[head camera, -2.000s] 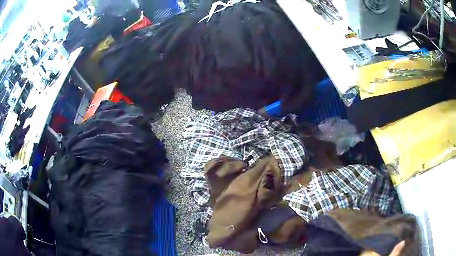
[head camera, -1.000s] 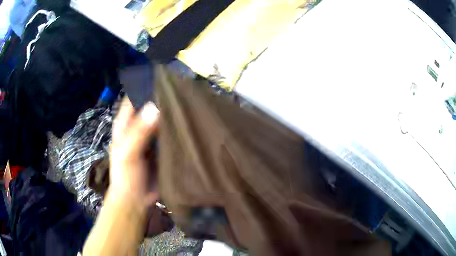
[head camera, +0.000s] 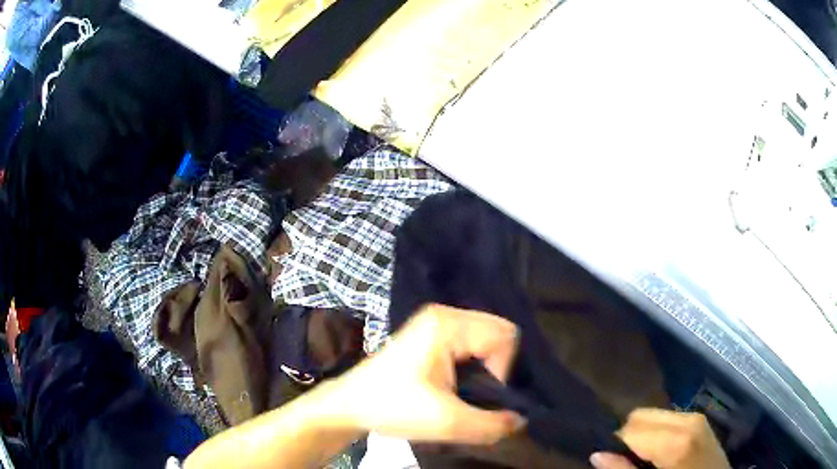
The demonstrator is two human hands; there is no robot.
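My left hand [head camera: 450,376] grips a dark, bunched band [head camera: 541,417] at the lower middle of the view. My right hand [head camera: 668,441], cut off by the bottom edge, grips the same band further right. The band runs between both hands. Dark navy cloth [head camera: 450,266] rises behind it, with brown cloth [head camera: 587,357] beside it, below the white table's edge. Whether the band is stretched, I cannot tell. The lower part of the garment is out of the picture.
The white table [head camera: 587,137], with a ruled strip [head camera: 707,330] on its front edge, fills the right. Plaid cloth [head camera: 349,229] and brown cloth [head camera: 229,330] lie heaped on the floor. Black garment piles [head camera: 119,137] stand at the left. Yellow-brown tape [head camera: 440,55] covers the table's left end.
The brown garment has come down from in front of the table edge, uncovering the plaid heap. My left hand has moved right and down. My right hand has come into view on the band.
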